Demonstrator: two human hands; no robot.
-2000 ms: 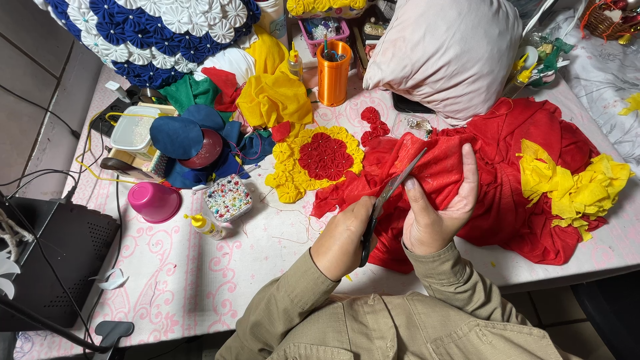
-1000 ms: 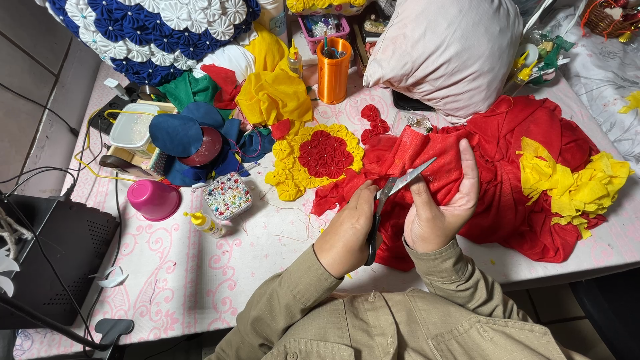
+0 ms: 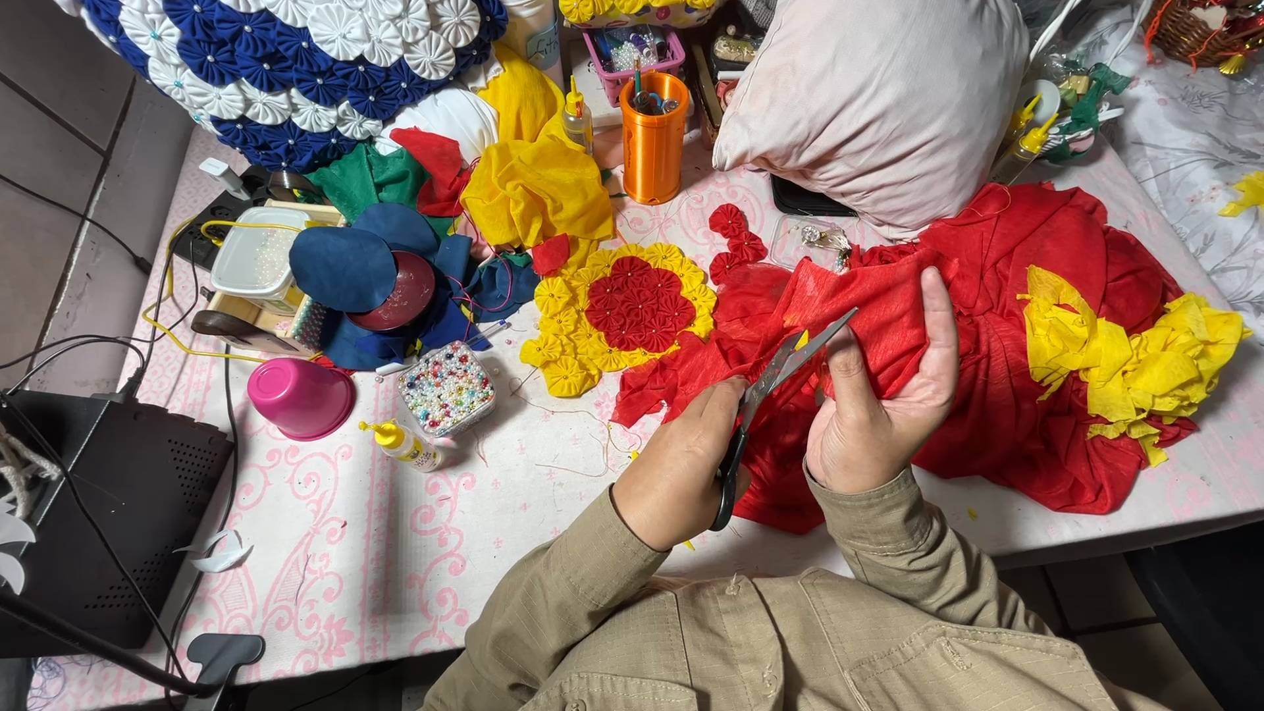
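Note:
My left hand (image 3: 681,469) holds black-handled scissors (image 3: 765,390), their blades parted and pointing up and right, close to my right thumb. Red fabric (image 3: 859,296) is gripped by my right hand (image 3: 879,405), whose thumb lies in front and whose fingers point upward. The cloth spreads right into a large red heap (image 3: 1027,415) with crumpled yellow fabric (image 3: 1145,355) on it. Left of the cloth lies a piece of joined fabric yo-yos, red in the middle (image 3: 642,304) and yellow around (image 3: 568,375). A few small red yo-yos (image 3: 731,237) lie above the cloth.
Left of my hands are a box of beads (image 3: 446,388), a yellow-capped bottle (image 3: 405,444) and a pink cup (image 3: 301,398). Farther back stand an orange holder (image 3: 653,148) and a pale cushion (image 3: 879,99). A black perforated device (image 3: 109,513) sits at the left edge.
The scissors have tilted down to the right, and their blades show parted instead of nearly together. The red cloth by the blades has shifted. Both hands stay in about the same place.

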